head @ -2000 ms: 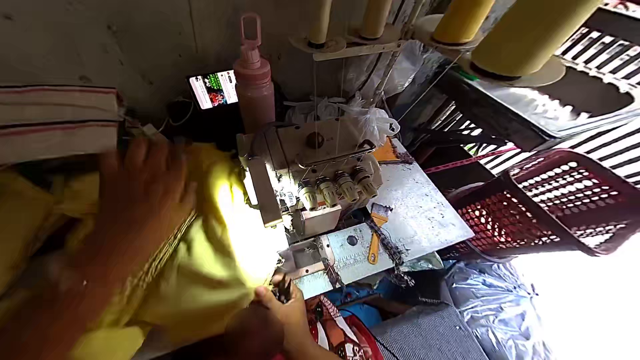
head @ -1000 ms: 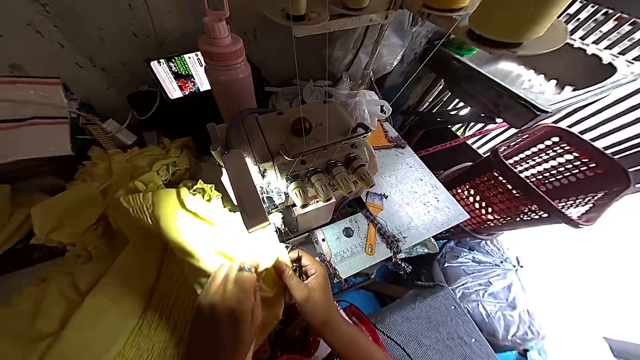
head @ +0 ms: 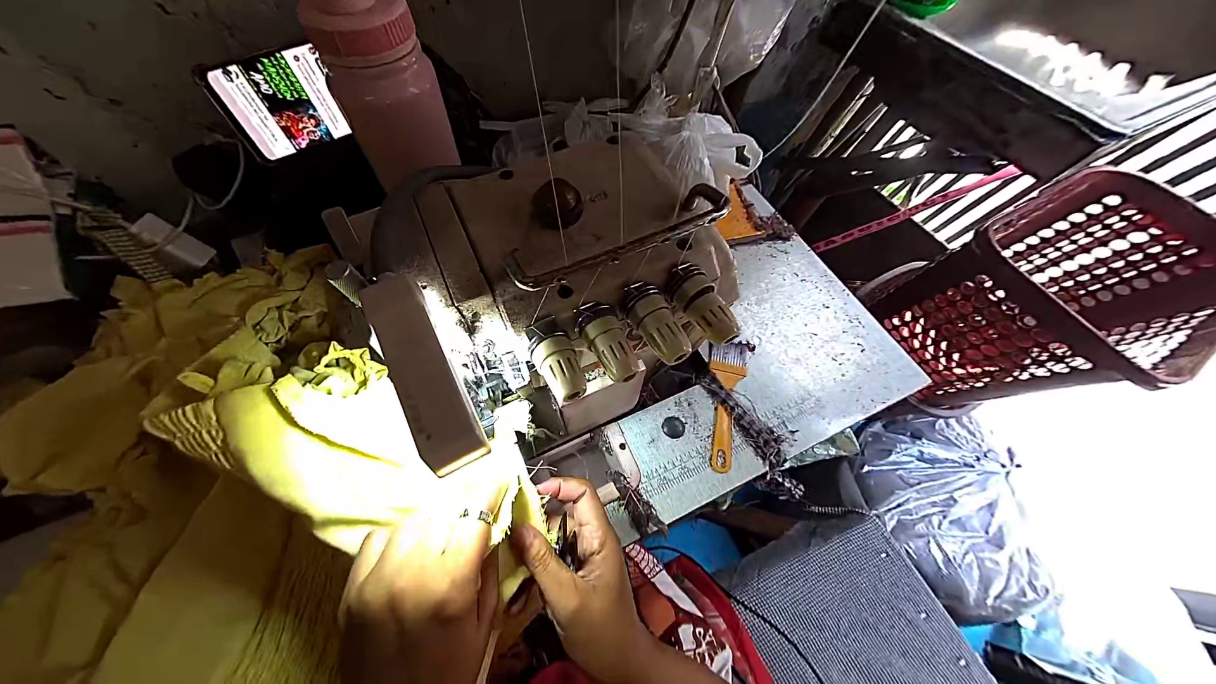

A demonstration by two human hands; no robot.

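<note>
A serger sewing machine (head: 570, 237) with several tension dials stands in the middle, its lamp glaring on the cloth. Yellow fabric (head: 313, 456) with gathered, shirred parts spreads over the left side and reaches the machine's needle area. My left hand (head: 418, 589) pinches the fabric just in front of the machine. Touching the same frayed edge, my right hand (head: 584, 579) has thumb and forefinger around the cloth, with a small dark tool, perhaps thread snips, partly hidden in its palm.
An orange-handled brush (head: 724, 418) and lint lie on the metal machine table (head: 807, 313). Behind are a pink bottle (head: 389, 104) and a lit phone (head: 280, 100). A dark red plastic basket (head: 1073, 275) and a stuffed plastic bag (head: 950, 513) are at the right.
My left hand has come from the far left over the fabric to its edge beside my right hand. The fabric is bunched up near the machine. The view has moved closer.
</note>
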